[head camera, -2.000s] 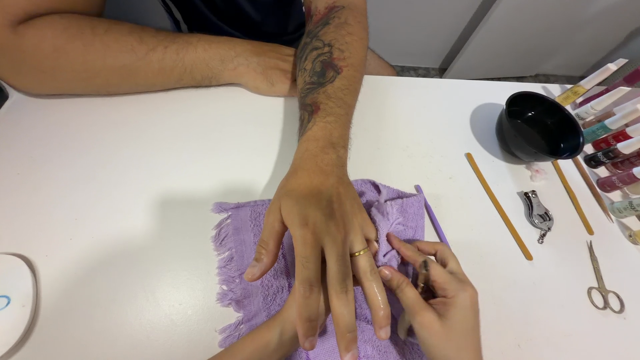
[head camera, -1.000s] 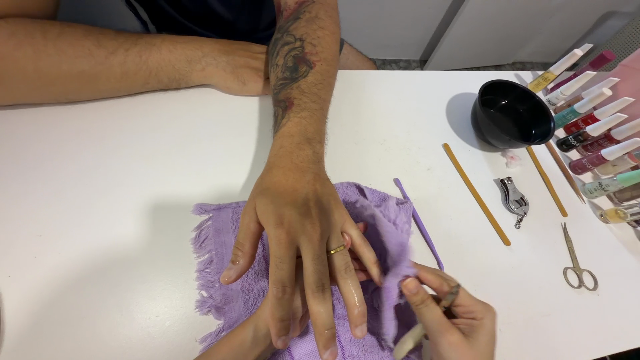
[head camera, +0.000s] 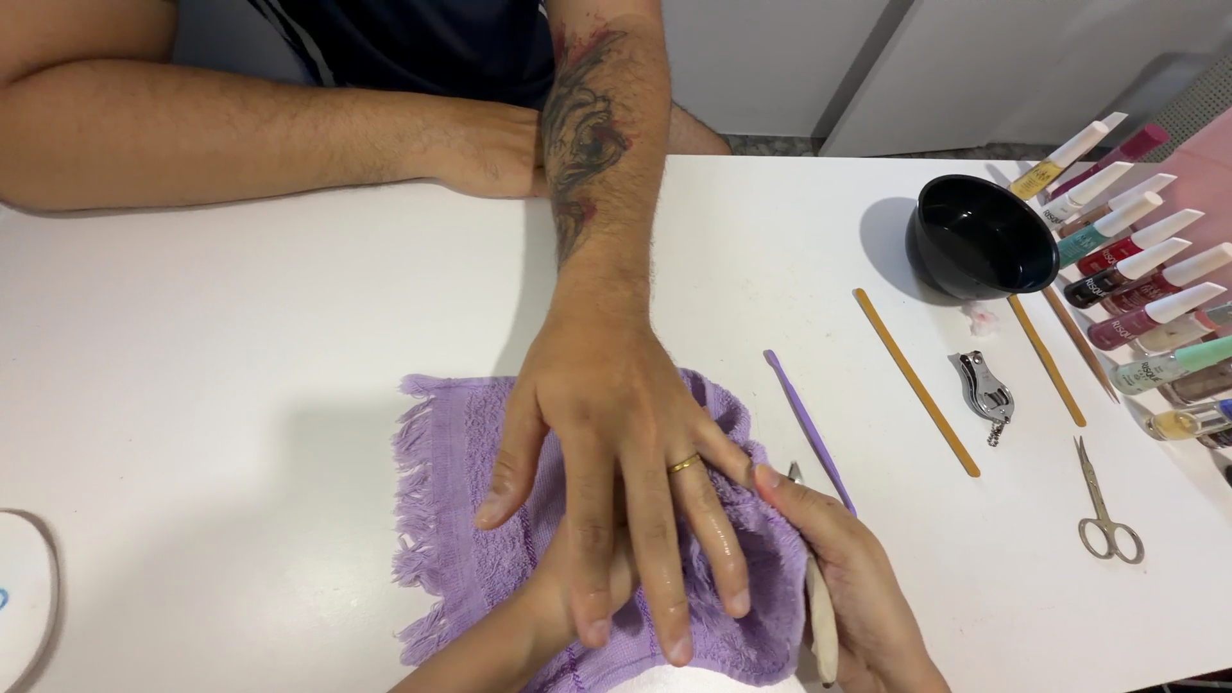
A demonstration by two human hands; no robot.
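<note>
Another person's hand (head camera: pixel 626 423), palm down with a gold ring, lies spread over a fringed purple towel (head camera: pixel 462 500). Beneath that palm is my left hand (head camera: pixel 587 577), its fingers mostly hidden, so its grip cannot be told. My right hand (head camera: pixel 852 577) pinches the towel's right part against the person's little finger, thumb on top. A slim tool with a whitish handle (head camera: pixel 821 621) and a metal tip also rests in my right hand. Just beyond lies a purple stick tool (head camera: pixel 808 423).
To the right are a black bowl (head camera: pixel 987 241), wooden sticks (head camera: pixel 916 382), a nail clipper (head camera: pixel 985 390), small scissors (head camera: pixel 1097 510) and several nail polish bottles (head camera: pixel 1121 327). The person's other forearm (head camera: pixel 289 140) lies along the far edge. A white round object (head camera: pixel 24 597) is at the left.
My right hand has drawn the towel fold up around the person's little finger, where one second ago the fold stood to the right of that finger. The person's hand stays spread.
</note>
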